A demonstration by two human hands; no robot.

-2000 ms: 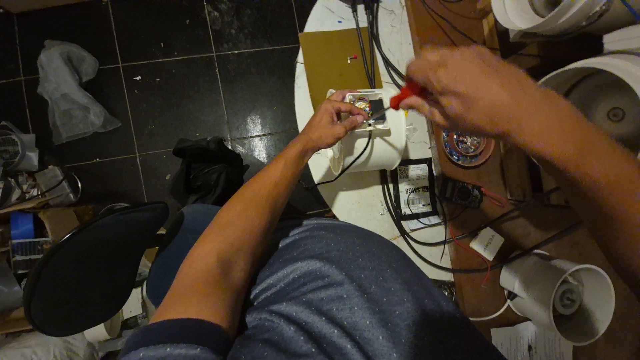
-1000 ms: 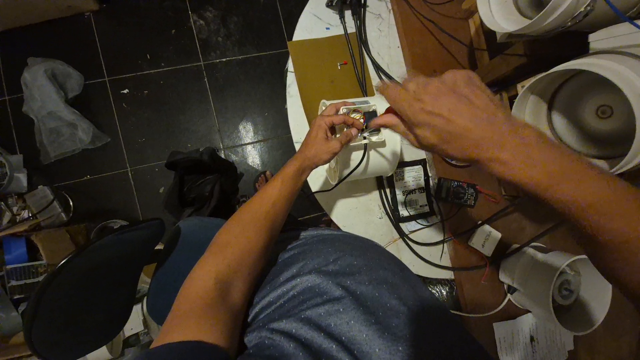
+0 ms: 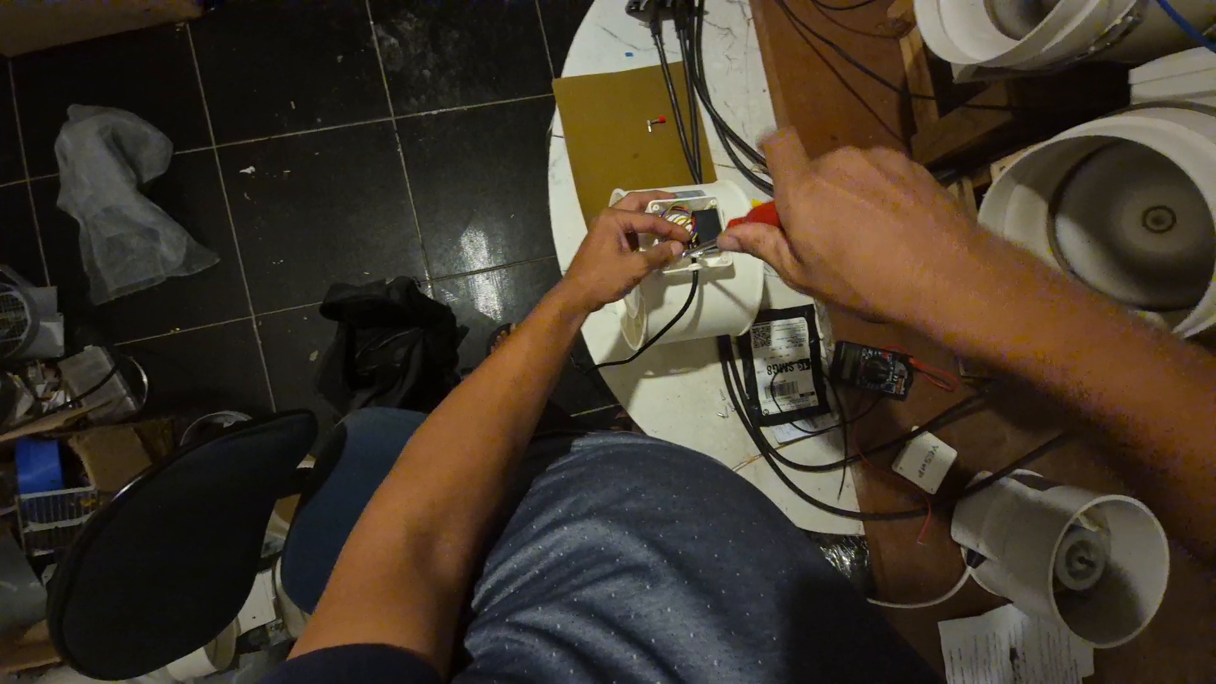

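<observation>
A white plastic cylinder [image 3: 708, 309] lies on its side on the round marble-patterned table, with an open white junction box [image 3: 711, 261] on top. Inside the box are thin coloured wires [image 3: 677, 221] and a black block [image 3: 706, 226]; a black cable [image 3: 673, 328] leaves its lower side. My left hand [image 3: 622, 247] is at the box's left edge, its thumb and index finger pinched at the wires. What they pinch is too small to tell. My right hand [image 3: 836, 218] holds a red-handled tool [image 3: 757, 218], probably a screwdriver, whose metal end reaches into the box.
A brown sheet [image 3: 608, 133] with a small red-tipped part lies behind the cylinder. Black cables [image 3: 727, 123] run across the round table [image 3: 817, 503]. To the right are a labelled black packet [image 3: 784, 366], a multimeter [image 3: 872, 370], a small white box [image 3: 924, 462] and several white cylindrical housings [image 3: 1007, 522].
My right hand has moved closer to the box since two seconds ago, and the red handle shows again after being mostly hidden one second ago. My left hand stays at the box.
</observation>
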